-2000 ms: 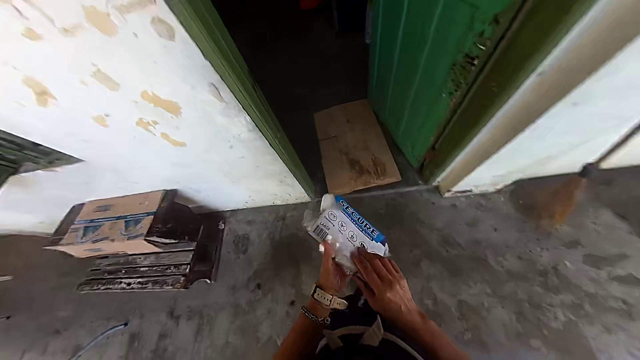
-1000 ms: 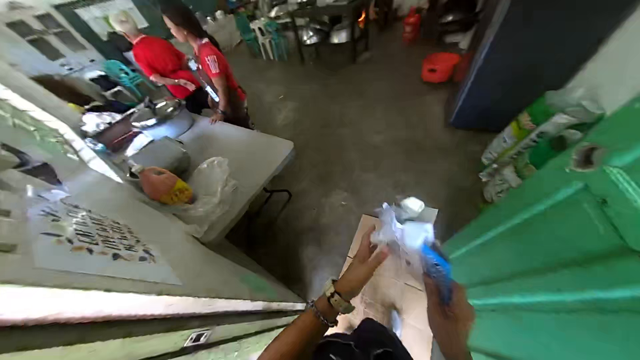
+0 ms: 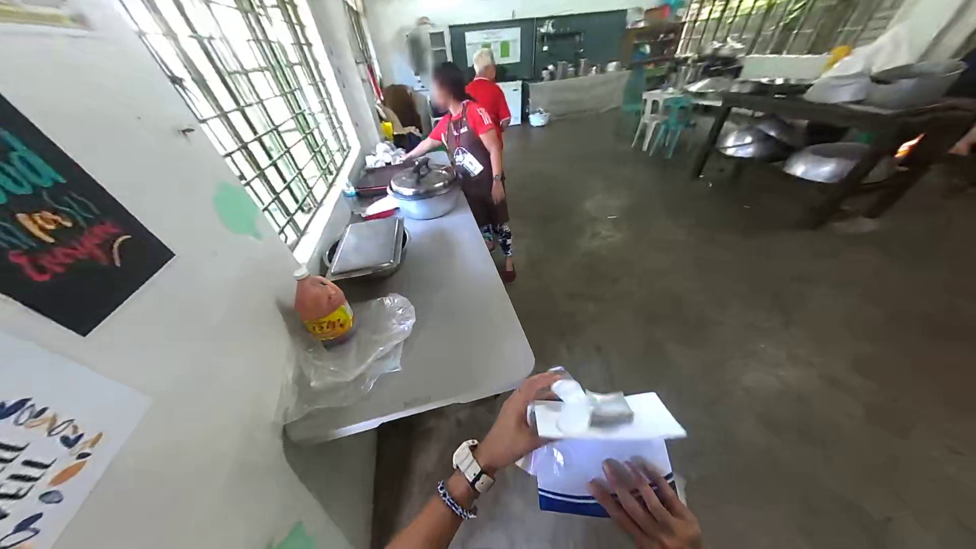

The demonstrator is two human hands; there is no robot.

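Note:
My left hand (image 3: 518, 427), with a white watch and a beaded bracelet on its wrist, grips the left side of a small white box with a blue band (image 3: 564, 499). A white flap or card (image 3: 656, 418) stands out at the box's top, with a small grey-white item (image 3: 610, 409) and a crumpled white piece (image 3: 573, 406) on it. My right hand (image 3: 648, 499) lies with spread fingers on the box's lower front; whether it grips the box I cannot tell.
A long table (image 3: 450, 305) on the left holds a plastic jug (image 3: 324, 309), clear plastic bag (image 3: 374, 343), metal tray (image 3: 368, 245) and lidded pot (image 3: 424, 191). A person in an apron (image 3: 473, 160) stands beside it. A dark table (image 3: 823, 114) with large pans is at right.
The view has moved from outside a green doorway into the room. The box, first held with its printed side up, now has a white flap or card standing out at its top.

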